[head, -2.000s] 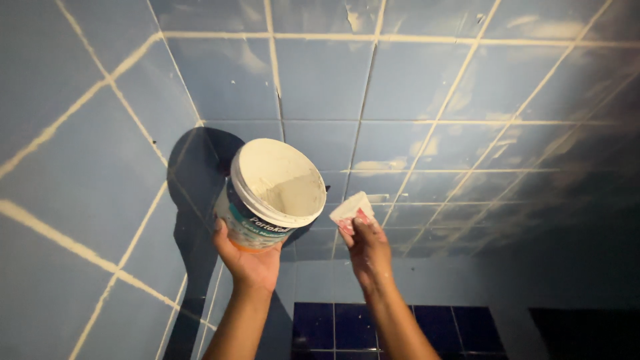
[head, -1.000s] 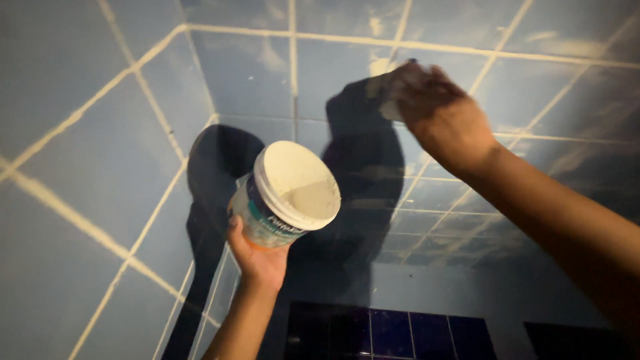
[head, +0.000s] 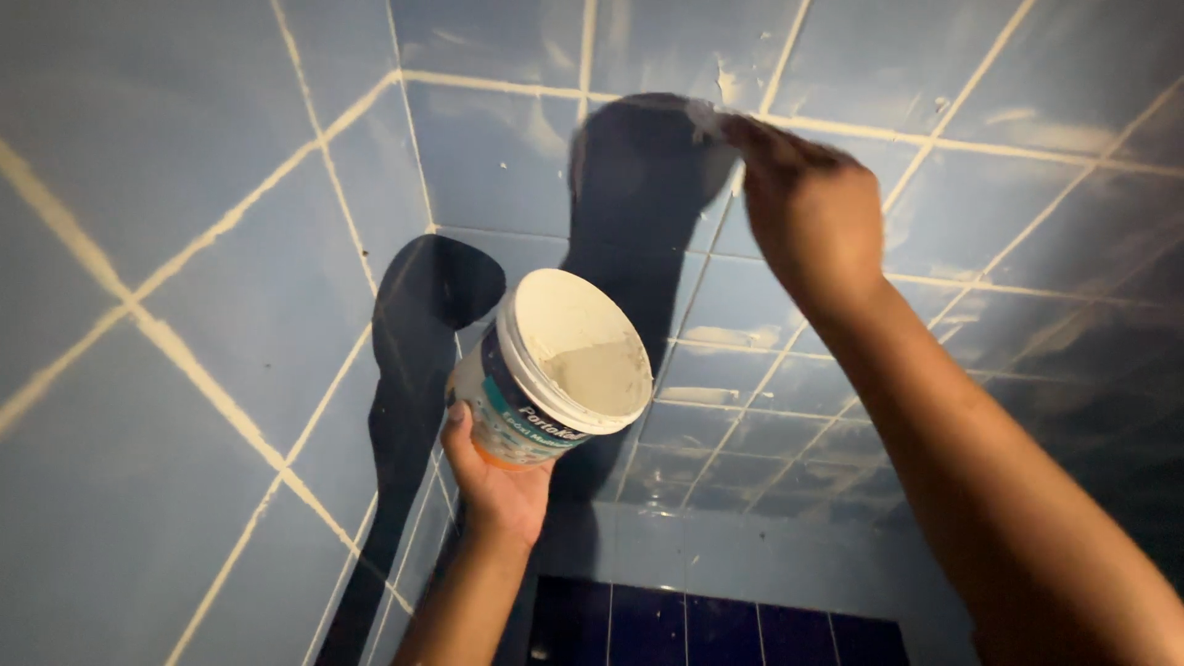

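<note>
My left hand (head: pixel 499 481) grips a white plastic tub of PortoKoll epoxy grout (head: pixel 573 356) from below; the tub is tilted, lidless, and holds off-white paste. My right hand (head: pixel 814 203) is raised at the upper right against the light blue tiles. Between its fingertips is a small pale spreader (head: pixel 705 118), blurred and partly hidden, at the long cream grout joint (head: pixel 647 96). Smears of paste mark the tiles around it, and the shadow of my right arm falls to the left of that hand.
Light blue tiles with thick cream joints (head: pixel 208 379) cover the surface on the left, meeting the tiled surface ahead at a corner. Pale residue (head: pixel 735 335) lies on tiles right of the tub. A band of dark blue tiles (head: pixel 721 629) runs along the bottom.
My right hand, beside the tub two seconds ago with the pale spreader in its fingers, has moved up to the tiles. Since one second ago it is slightly lower. My left hand still holds the tub.
</note>
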